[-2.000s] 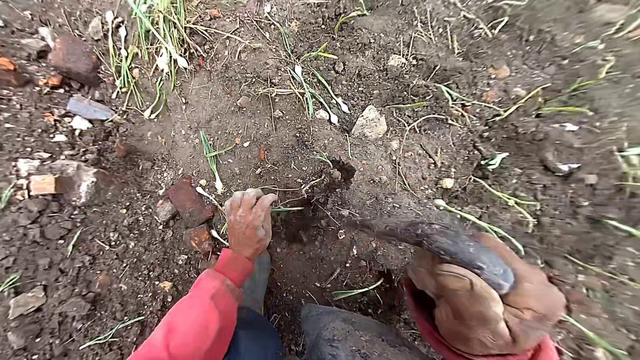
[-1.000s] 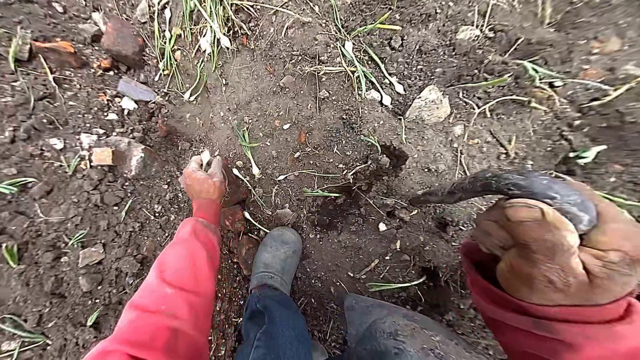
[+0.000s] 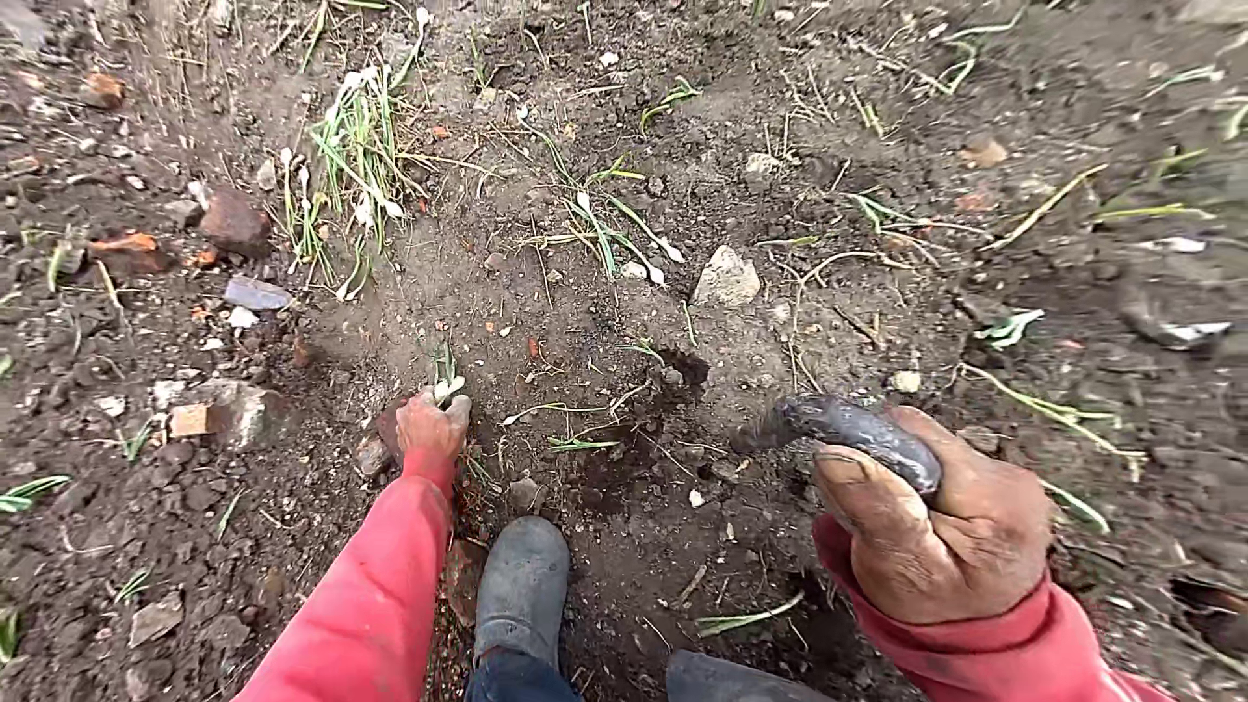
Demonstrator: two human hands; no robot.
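Observation:
My left hand (image 3: pixel 432 425) is low over the soil, its fingers closed on small white-bulbed seedlings (image 3: pixel 448 386) whose green leaves point away from me. My right hand (image 3: pixel 941 517) grips a dark, curved, smooth-ended tool (image 3: pixel 858 434); its far end points left and is blurred, so its kind is unclear. Between the hands lies a dug hole (image 3: pixel 682 375) in the dark soil, with a loose green shoot (image 3: pixel 583 445) near it. A bunch of white-bulbed green plants (image 3: pixel 361 146) lies at the upper left, and a few more (image 3: pixel 609 229) lie at the upper middle.
A pale stone (image 3: pixel 726 278) sits beyond the hole. Reddish stones (image 3: pixel 235 222), a grey-blue stone (image 3: pixel 256 293) and a brick fragment (image 3: pixel 190 420) are on the left. My grey shoe (image 3: pixel 524 585) stands below the left hand. Scattered plants and roots lie on the right.
My left hand has moved from beside the hole to the left, where it now holds seedlings. The right hand keeps its grip on the dark tool.

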